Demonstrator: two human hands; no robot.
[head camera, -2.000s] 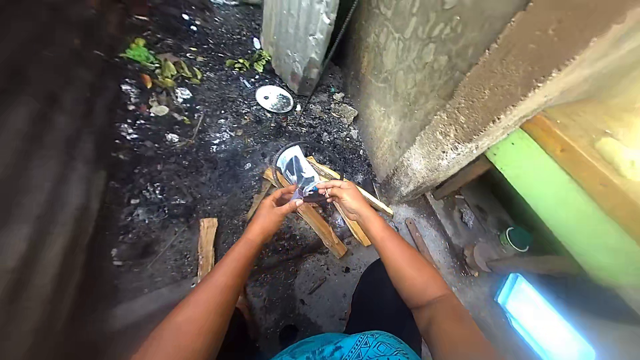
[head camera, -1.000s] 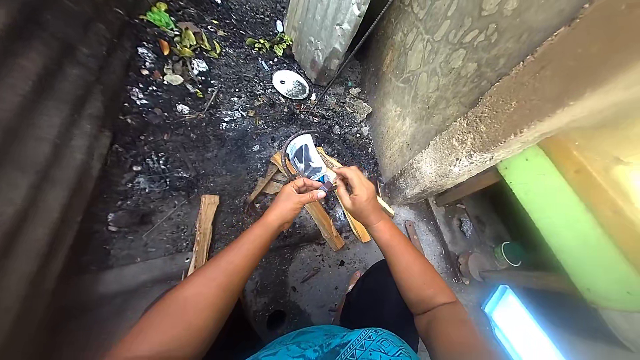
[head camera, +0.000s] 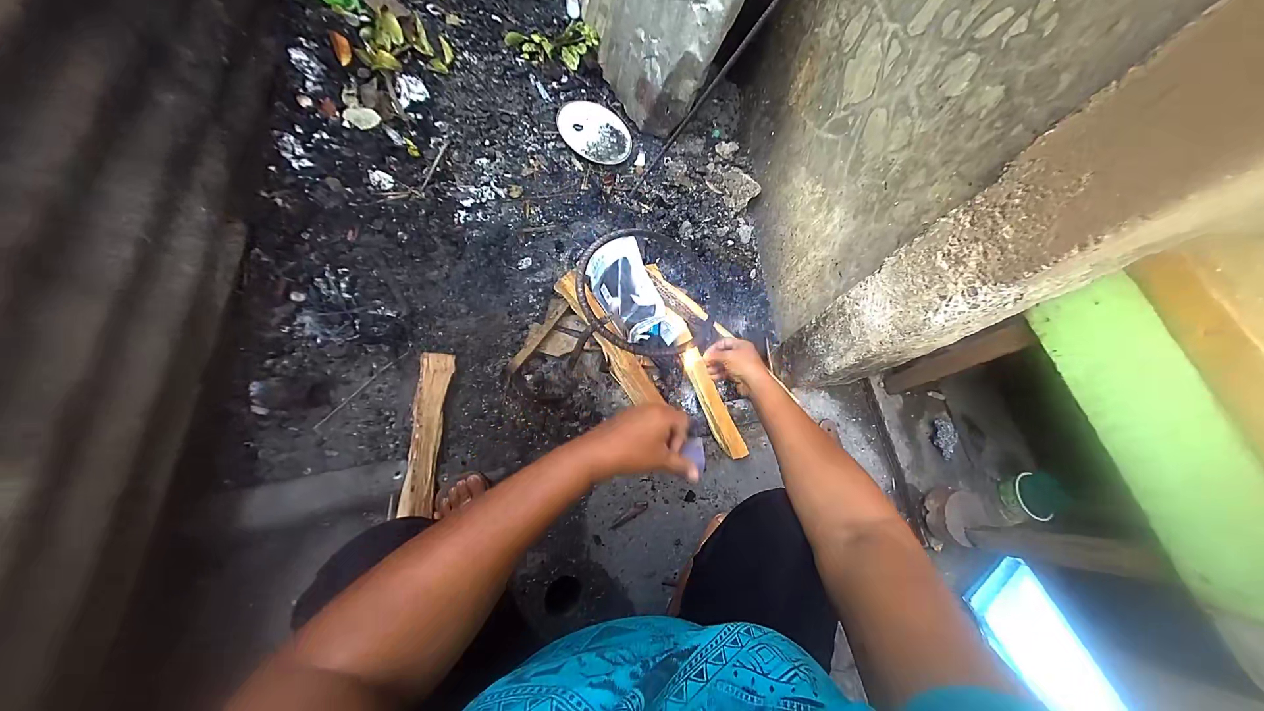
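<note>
A round metal stand rises over several pieces of split firewood on the blackened ground. Inside its ring lies a printed plastic or paper wrapper, with a small bright flame beside its lower right end. My right hand is just right of that flame, fingers bent; whether it grips anything is too small to tell. Nearer to me, my left hand is blurred, with a small pale purplish object at its fingers.
A separate firewood stick lies to the left by my foot. A white lid or plate rests on the ashy ground beyond the stand. Corrugated sheet borders the left, a concrete wall the right. A glowing lamp or screen is at lower right.
My hands were together at the wrapper; now they are apart and the wrapper lies in the ring, let go. My left hand has come back toward my body. A bright flame now shows.
</note>
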